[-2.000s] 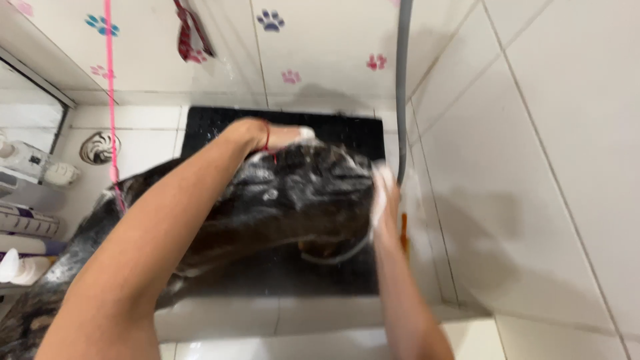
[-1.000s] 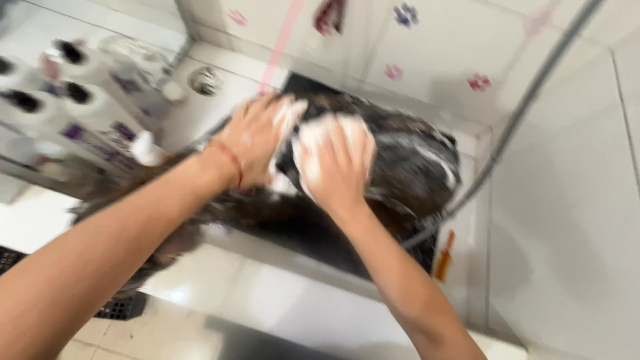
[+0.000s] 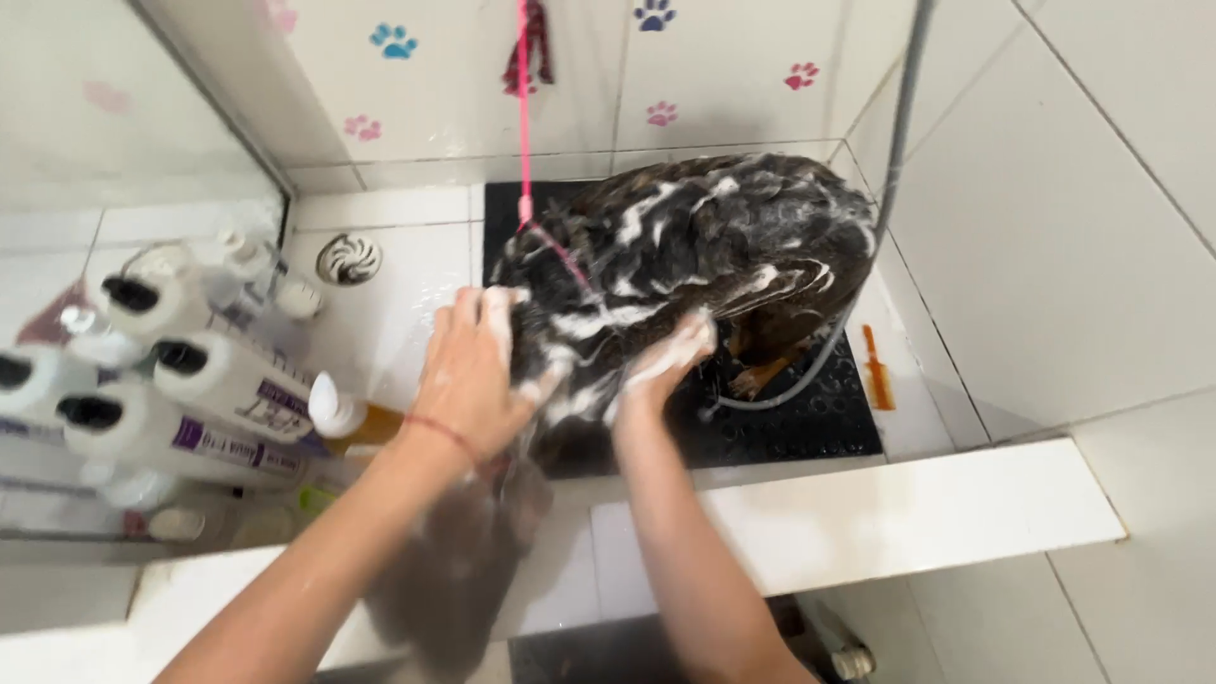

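A wet black and brown dog (image 3: 722, 223), streaked with white lather, stands on a black rubber mat (image 3: 798, 427) in a tiled tub. A pink restraint cord (image 3: 525, 123) runs down to its neck. My left hand (image 3: 475, 366), foam on its fingers, lies on the near left side of the dog's neck or head, fingers spread. My right hand (image 3: 670, 361), also foamy, rests against the dog's near side around the chest or shoulder. Neither hand is closed around an object. The dog's head hangs low and blurred, partly hidden by my left arm.
Several white jugs (image 3: 228, 385) with black caps and an amber bottle (image 3: 361, 418) crowd the left. A grey hose (image 3: 898, 161) hangs on the right and curves onto the mat. A round drain (image 3: 349, 258), an orange comb-like object (image 3: 878, 370) and the tub's front ledge (image 3: 902, 518) surround the mat.
Both hands have moved from the dog's back to its neck and chest area since the oldest frame. The view has swung between frames.
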